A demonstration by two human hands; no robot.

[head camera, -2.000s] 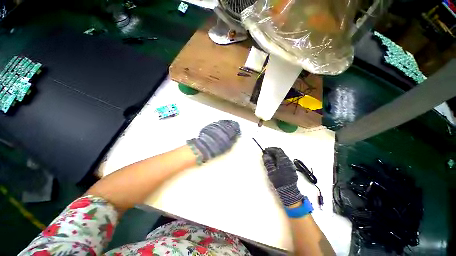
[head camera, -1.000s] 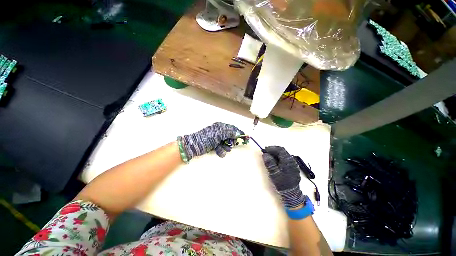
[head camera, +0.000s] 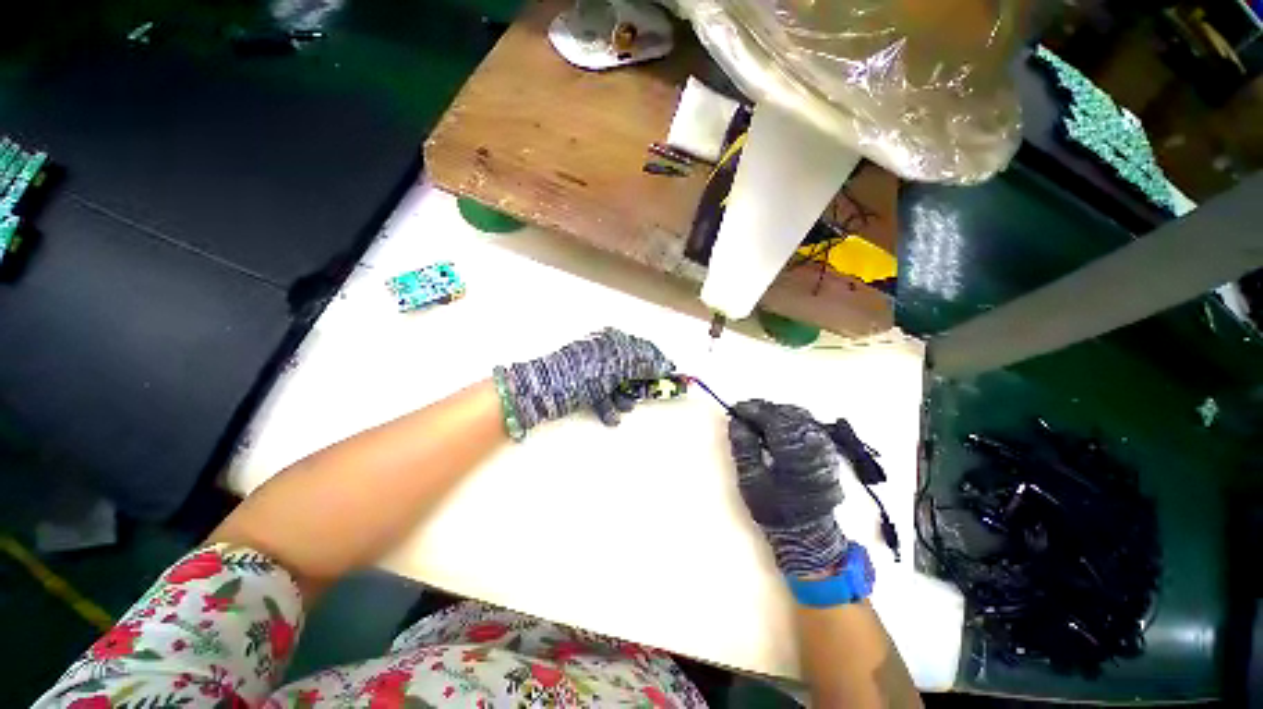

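Note:
My left hand (head camera: 579,377), in a grey mottled knitted glove, holds a small circuit board (head camera: 657,389) by its left part over the white board. My right hand (head camera: 785,468), gloved the same, holds a black power cable (head camera: 712,396) whose thin end reaches the circuit board's right edge. Whether the wire is joined there is too small to tell. The cable's bundled part (head camera: 859,452) and plug (head camera: 889,537) lie right of my right hand. The soldering tip (head camera: 718,326) under the white arm (head camera: 780,208) is a little above the circuit board in view, apart from it.
Another circuit board (head camera: 425,285) lies on the white board's (head camera: 554,513) upper left. A wooden base (head camera: 554,166) stands behind, with a yellow item (head camera: 862,259). A black mat (head camera: 153,277) is at left. A grey post (head camera: 1094,284) and a cable pile (head camera: 1060,540) are at right.
My left hand, which showed no board two seconds ago, now shows one in its fingers, at the cable's end. My right hand has stayed nearly in place. The view has shifted slightly.

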